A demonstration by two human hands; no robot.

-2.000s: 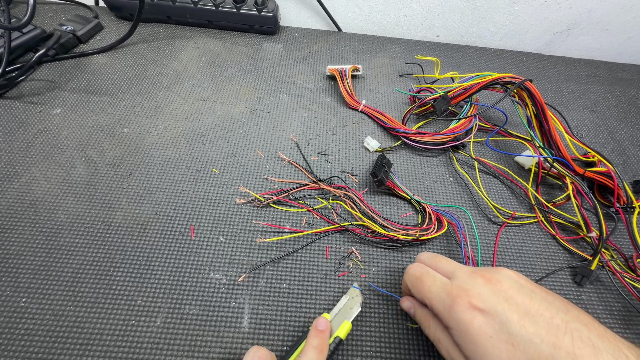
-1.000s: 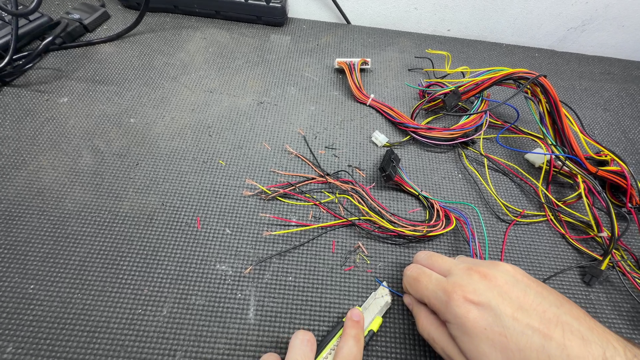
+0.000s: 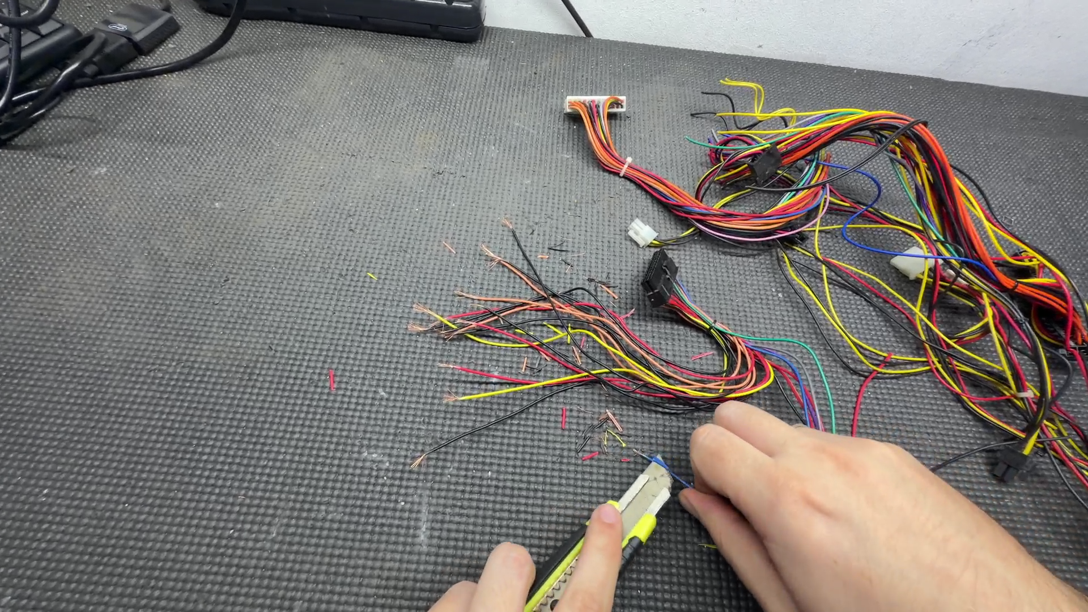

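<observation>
My left hand (image 3: 552, 569) grips a yellow and black snap-off utility knife (image 3: 595, 544) at the bottom middle, its forefinger along the top. The blade lies against a thin blue wire (image 3: 674, 473), whose end shows bare strands. My right hand (image 3: 816, 501) pinches that wire between thumb and fingers, just right of the blade. Behind the hands a black multi-pin connector (image 3: 660, 279) carries a bundle of red, yellow, black and orange wires (image 3: 612, 340), many with stripped copper ends. Green, blue and purple wires run from it down behind my right hand.
Bits of cut insulation (image 3: 608, 432) are scattered on the black textured mat (image 3: 212, 340). A tangled wire harness (image 3: 918, 221) with a white connector (image 3: 595, 104) spreads over the right side. Black cables (image 3: 153, 76) and a black power strip (image 3: 365, 15) are at the back left.
At the wire's tip, bare strands now show beyond the blue insulation at the blade. Both hands keep their hold on the knife and the wire.
</observation>
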